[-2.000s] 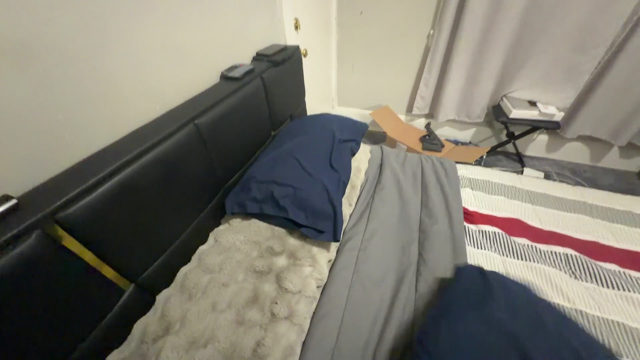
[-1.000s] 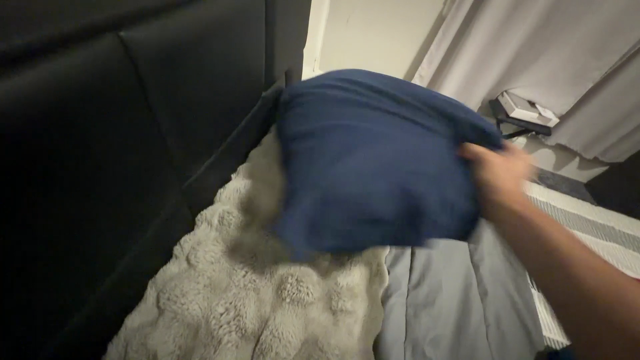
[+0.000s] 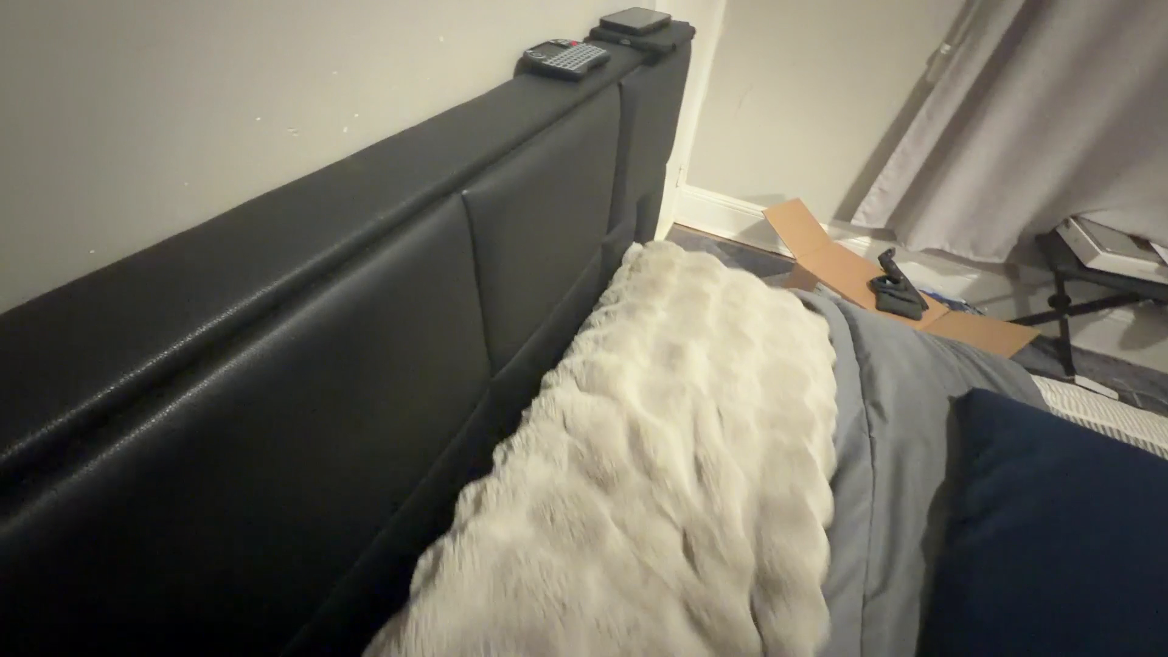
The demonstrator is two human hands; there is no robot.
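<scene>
Neither of my hands shows in the head view. A cream plush blanket (image 3: 675, 438) with a bumpy pile lies along the head of the bed, beside the black padded headboard (image 3: 383, 347). To its right is a grey comforter (image 3: 899, 383). A dark blue pillow (image 3: 1049, 538) rests on the comforter at the lower right, partly cut off by the frame. Behind it, a piece of the striped bedcover (image 3: 1104, 411) can be seen.
On the headboard's top ledge lie a mini keyboard remote (image 3: 568, 59) and a flat black device (image 3: 636, 20). An open cardboard box (image 3: 839, 265) with a black object on it stands beyond the bed, near a folding stand (image 3: 1063, 297) and grey curtains (image 3: 1031, 128).
The blue pillow has gone from the head of the bed, where it lay on the cream blanket. One second ago my right hand held a blue pillow; that hand is now out of view.
</scene>
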